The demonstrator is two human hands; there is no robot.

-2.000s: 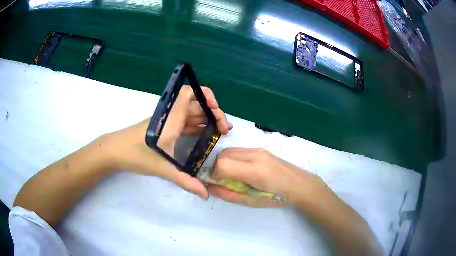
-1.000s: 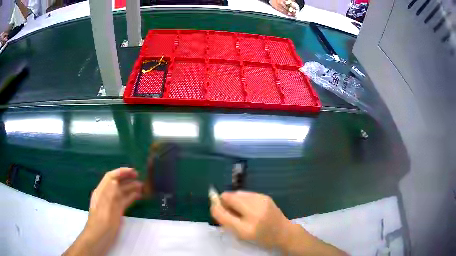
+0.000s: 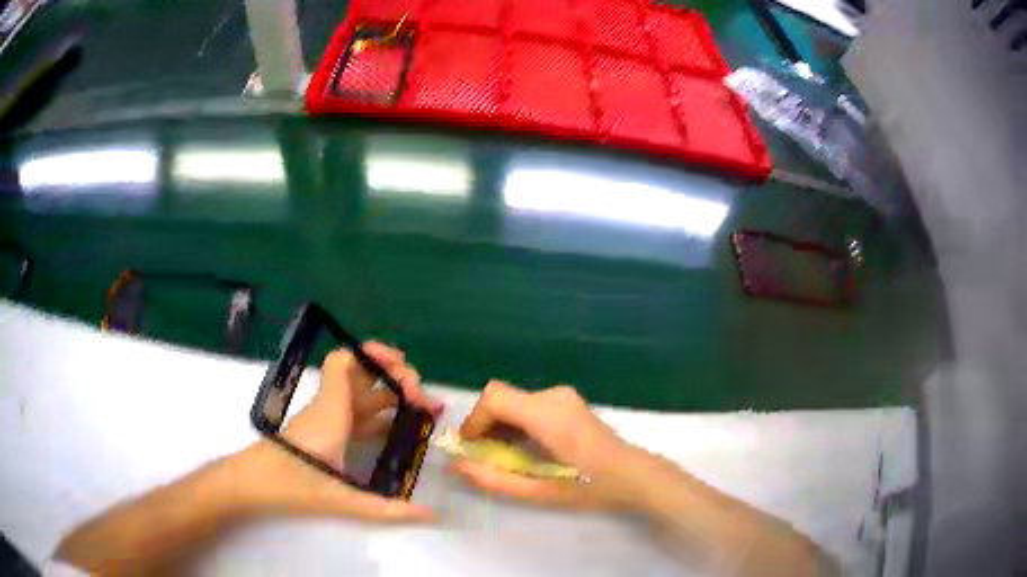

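My left hand (image 3: pixel 338 411) holds a black phone middle frame (image 3: pixel 295 434) tilted above the white sheet, its fingers seen through the open window. Orange-gold spots show on the frame end nearest my right hand. My right hand (image 3: pixel 552 434) grips a yellow-green hand tool (image 3: pixel 507 455) like a pen. The tool's whitish tip is close to the gold-spotted end; whether it touches cannot be told. The picture is slightly blurred.
Another frame lies on the green belt (image 3: pixel 541 349) at left (image 3: pixel 130 304), and one at right (image 3: pixel 794 271). A sliver of one shows at the far left edge. Beyond are a red parts tray (image 3: pixel 541 133) holding a frame, a clear plastic bag (image 3: pixel 805 130) and a grey post (image 3: pixel 274 51).
One second ago my left hand was open beside a blurred frame over the belt. Now it holds a frame over the white sheet, and the right hand with the tool is beside it.
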